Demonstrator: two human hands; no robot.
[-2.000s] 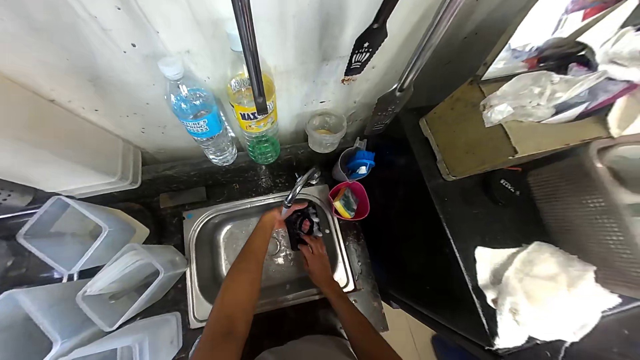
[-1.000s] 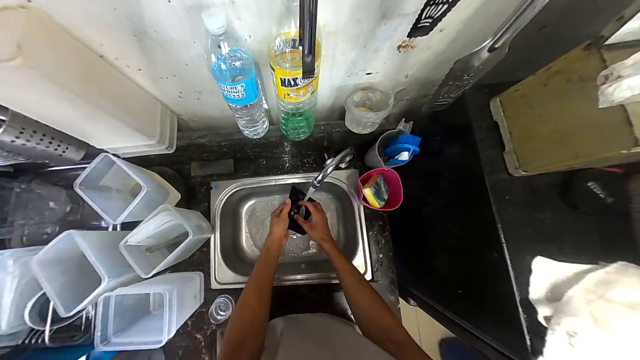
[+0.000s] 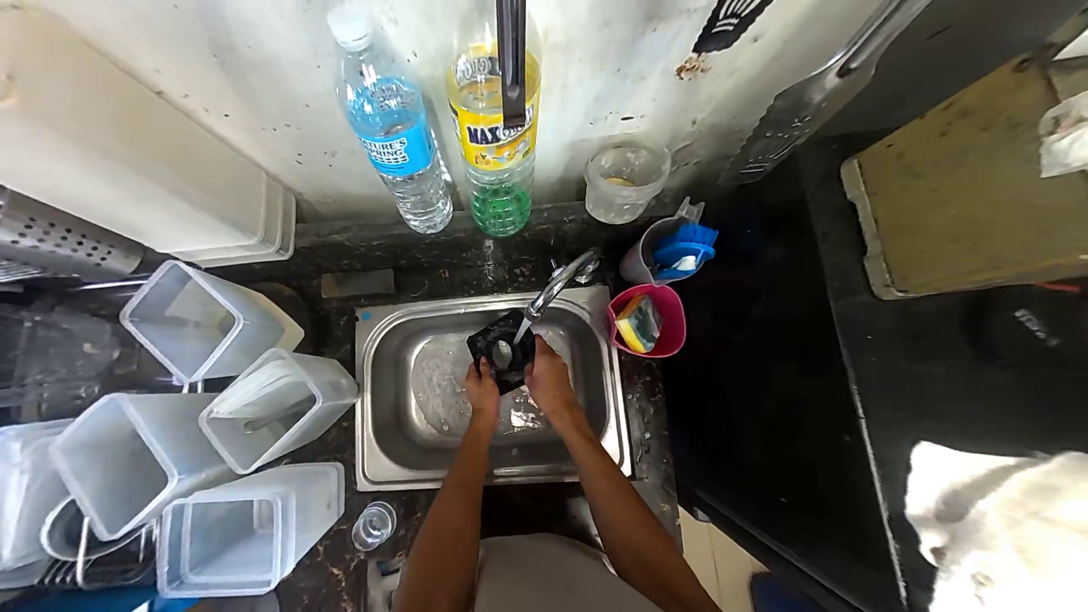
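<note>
Both my hands hold a black angular object [image 3: 486, 340] with a round opening, its exact kind unclear, over the stainless steel sink [image 3: 382, 425]. My left hand [image 3: 482, 387] grips its lower left edge and my right hand [image 3: 548, 374] its right side. Water runs onto it from the chrome faucet [image 3: 557, 289]. Suds and water lie in the basin beneath. Right of the sink, a pink container [image 3: 671, 336] holds a yellow and green sponge [image 3: 639, 324]. Behind that, a blue brush [image 3: 685, 251] rests in a grey cup [image 3: 637, 265].
Clear plastic containers [image 3: 319, 510] crowd the left counter. Two plastic bottles [image 3: 399, 144] [image 3: 501, 161] and a clear tub [image 3: 625, 183] stand along the wall. A small clear cup [image 3: 374, 525] sits below the sink's left corner. White cloth [image 3: 1003, 527] lies at right.
The black object has turned in my hands, with its round opening now showing under the water. My left hand has come off the faucet area, where it was two seconds ago. The view has shifted.
</note>
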